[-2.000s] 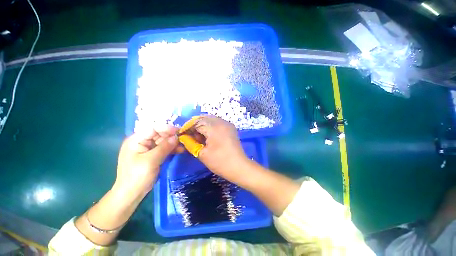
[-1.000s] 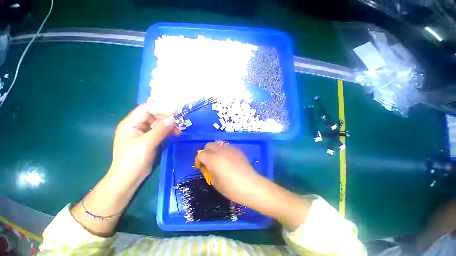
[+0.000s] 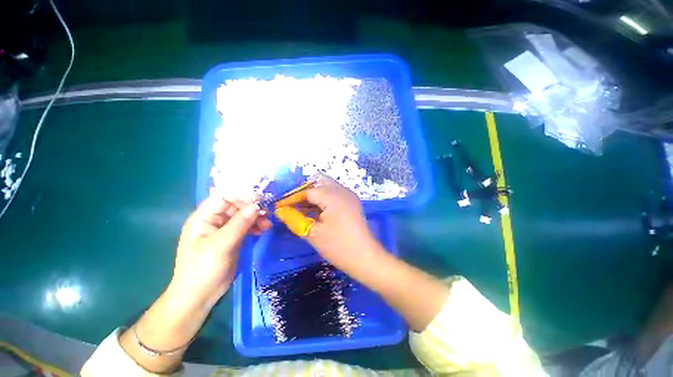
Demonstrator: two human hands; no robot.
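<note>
My left hand (image 3: 215,239) pinches the ends of a few thin black wires (image 3: 284,195) between thumb and fingers, at the front edge of the upper blue tray (image 3: 422,158). My right hand (image 3: 328,217), with orange-yellow coverings on two digits, touches the same wires from the right. Any housing between the fingertips is too small to make out. The upper tray holds a glaring heap of white housings (image 3: 284,125) and a grey speckled heap (image 3: 387,121). The lower blue tray (image 3: 317,348) holds a pile of black wires (image 3: 306,305) with pale ends.
Wired connectors (image 3: 485,193) lie loosely by the yellow line (image 3: 508,250) on the right. A clear plastic bag (image 3: 572,99) with white labels is at the upper right. A white cable (image 3: 53,99) and small white pieces (image 3: 10,175) are at the left. A grey strip (image 3: 133,92) crosses behind.
My right hand has come up from the wire pile in the lower tray to my left hand. My left hand still holds black wires. The view has shifted slightly.
</note>
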